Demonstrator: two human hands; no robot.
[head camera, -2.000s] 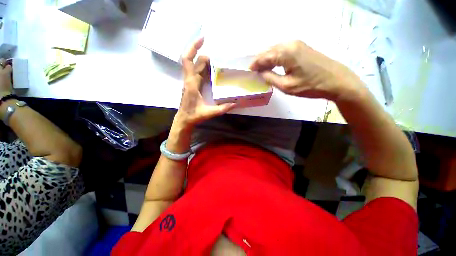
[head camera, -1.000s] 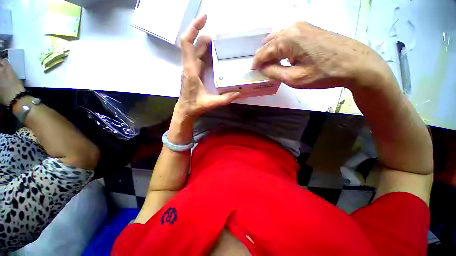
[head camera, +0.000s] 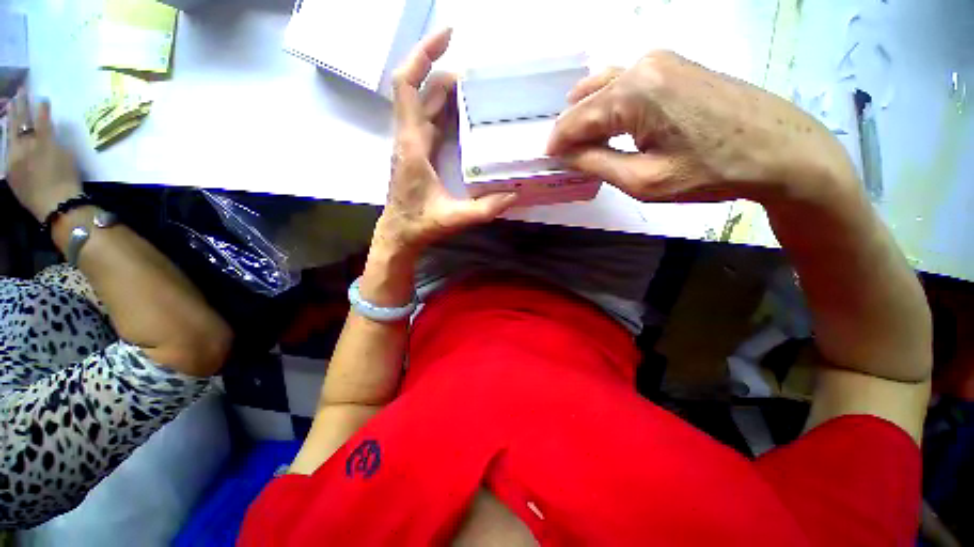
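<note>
An open white box base (head camera: 523, 137) with a greyish interior sits near the table's front edge. My left hand (head camera: 422, 160) is around its left side, thumb on the front wall and fingers raised behind the left wall. My right hand (head camera: 662, 128) is at the box's right side, its fingertips pinched together at the inside of the front wall. Whether a thin piece is between these fingertips cannot be told. A small gold dot shows at the box's front left corner. A larger white box (head camera: 358, 41) stands behind, to the left.
On the white table (head camera: 267, 128), yellow strips (head camera: 120, 112) and a yellow sheet stack (head camera: 136, 35) lie left. A grey-black knife (head camera: 868, 144) lies right, beside thin curls. Another person's arm (head camera: 139, 288) is at left. Clear plastic (head camera: 240, 251) hangs below the edge.
The yellow piece seen standing inside the box earlier no longer shows; the inside now looks grey-white. My right hand stays at the box's right side. The other person's hand has moved.
</note>
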